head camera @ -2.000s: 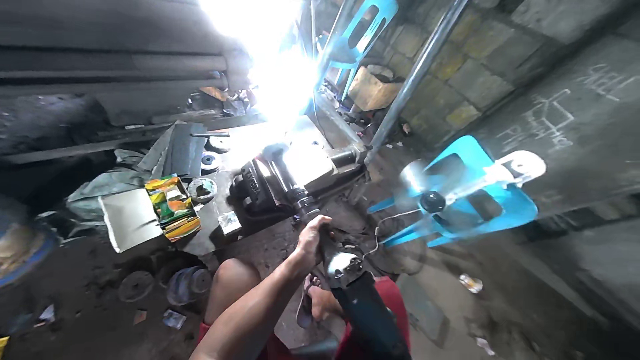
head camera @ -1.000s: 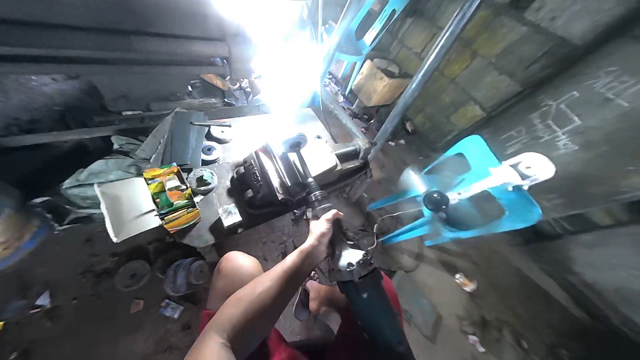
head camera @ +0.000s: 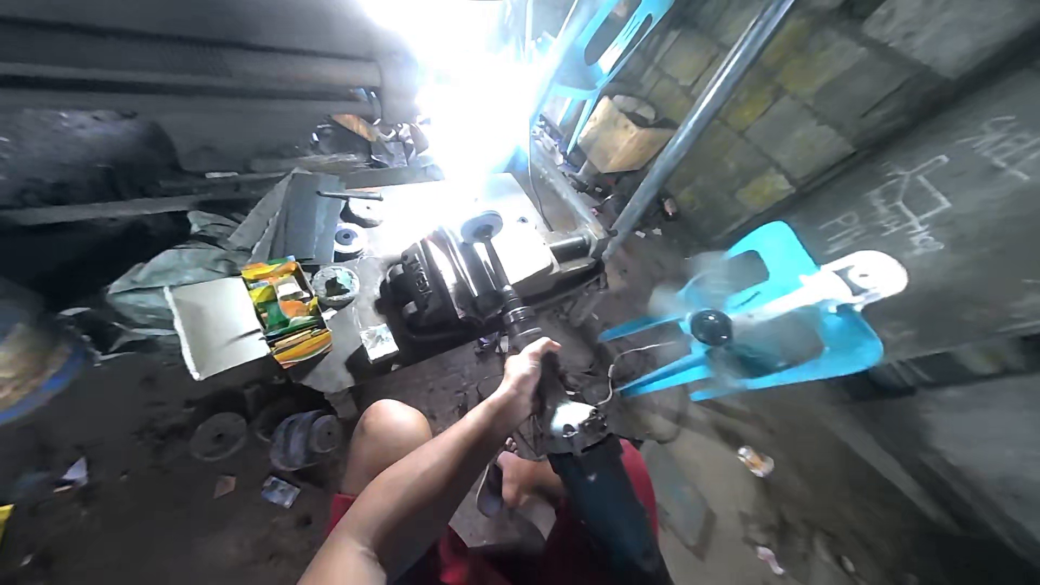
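My left hand (head camera: 528,374) grips the front body of a long straight grinder (head camera: 605,504), whose dark rear end lies over my lap. My right hand is not in view. The grinder's shaft reaches forward to a small round wheel (head camera: 482,225) at its tip. Beside and beneath this shaft stands a black bench vise (head camera: 418,284), with a shiny metal piece (head camera: 459,268) at its jaws. I cannot tell whether the wheel touches the metal. Strong glare washes out the far part of the bench.
An open cardboard box (head camera: 219,325) with colourful packets, a round tin (head camera: 335,284) and grinding discs (head camera: 349,239) sit left of the vise. A running fan (head camera: 711,327) stands by a blue plastic chair (head camera: 845,349) at right. A metal pole (head camera: 703,118) slants beside the bench.
Since two seconds ago, the grinder's wheel has shifted right relative to the vise, and my left hand has moved slightly with the tool. Its grip on the grinder has stayed.
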